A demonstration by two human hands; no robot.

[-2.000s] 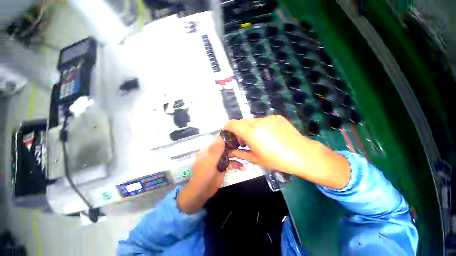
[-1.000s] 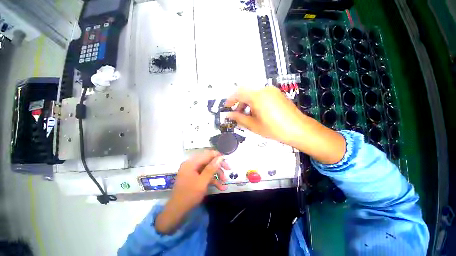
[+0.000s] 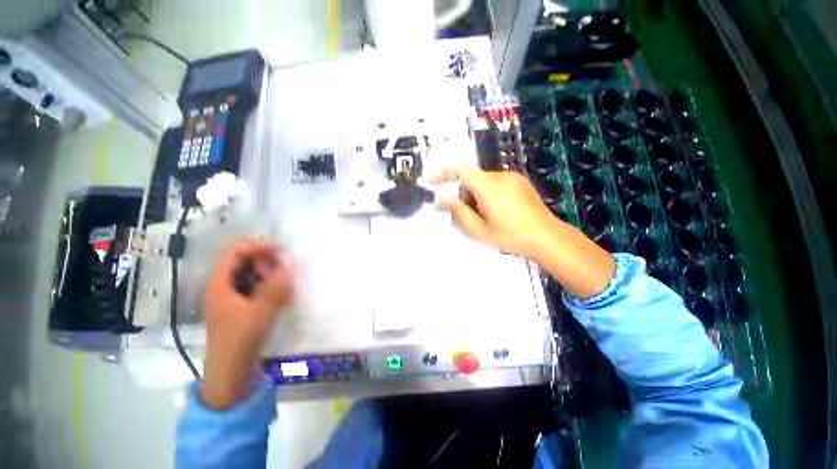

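Note:
The black-and-gold fixture [image 3: 405, 145] stands on a light metal plate with holes. A small gold, silver and black module [image 3: 404, 166] sits in it, and a plain black disc [image 3: 402, 199] lies at its near end. My right hand [image 3: 500, 212] is just right of the fixture, thumb and forefinger slightly apart, with no held part visible. My left hand [image 3: 246, 293] is blurred, over the machine's left side, with its fingers closed around a small dark piece, mostly hidden.
A teach pendant [image 3: 213, 114] and white wad [image 3: 222, 190] are at left. Black specks [image 3: 315, 166] lie left of the fixture. A blister tray [image 3: 624, 183] of black discs is at right. The front panel has a green-lit button [image 3: 395, 362] and red emergency stop [image 3: 466, 361].
The fixture and plate now sit farther from the front panel. My left hand has moved left, away from the fixture. My right hand has moved off the module to the fixture's right side.

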